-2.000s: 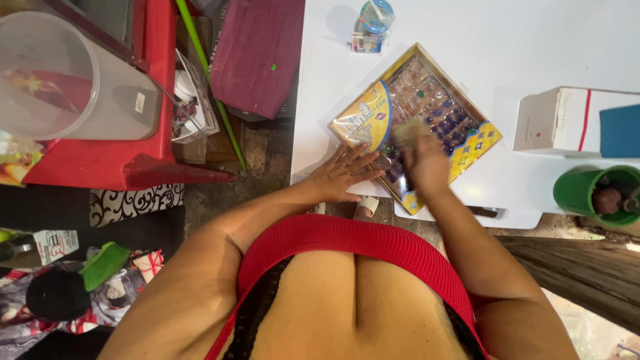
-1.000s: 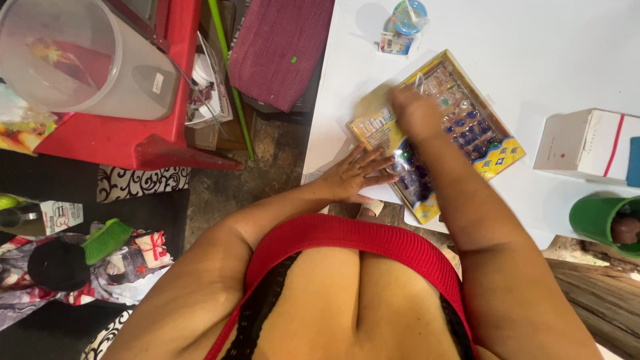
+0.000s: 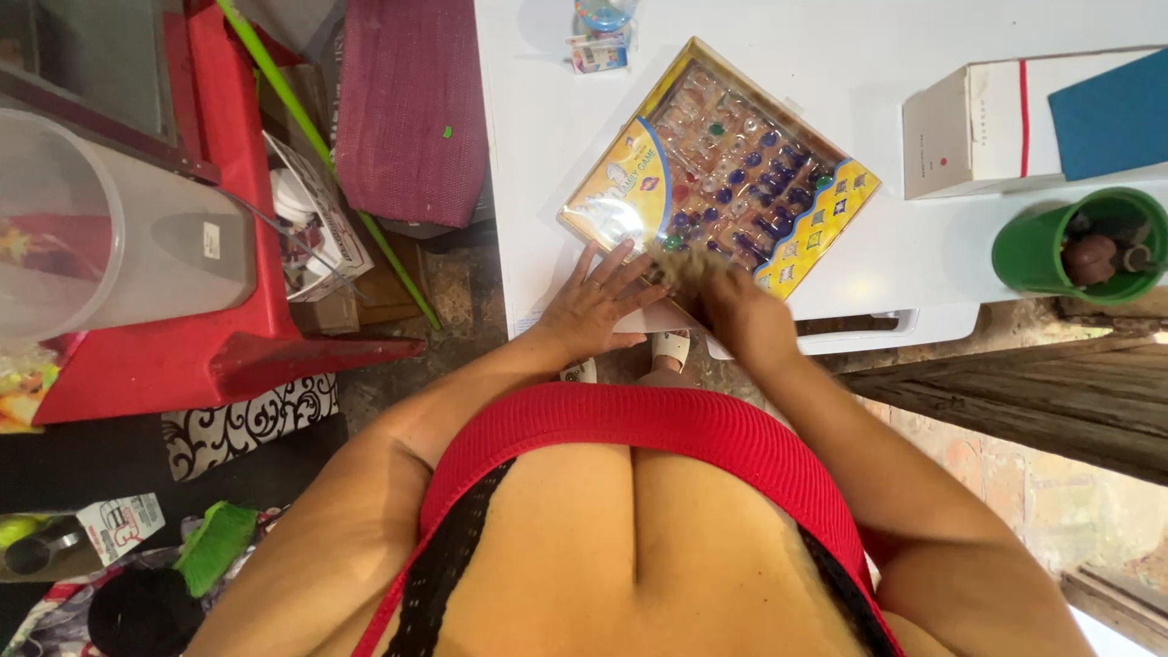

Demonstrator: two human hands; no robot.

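A flat yellow board-game box [image 3: 630, 196] with a clear window lies turned at an angle on the white table [image 3: 538, 119]. Rows of blue, green, red and clear game pieces [image 3: 730, 173] show through the window. My left hand [image 3: 602, 306], fingers spread, rests at the box's near left edge and holds nothing. In my right hand [image 3: 744, 306] is a bunched, yellowish-brown cloth [image 3: 689, 274], blurred by motion, against the near edge of the box.
At the right stand a white box [image 3: 990, 123] and a green container [image 3: 1036, 242] with things inside. A small packet [image 3: 600, 53] lies beyond the game box. To the left are a red plastic chair or table [image 3: 182, 365] and a translucent bin [image 3: 173, 228].
My right hand has moved with the cloth from the upper left part of the box to its near edge. My left hand stays by the near left edge.
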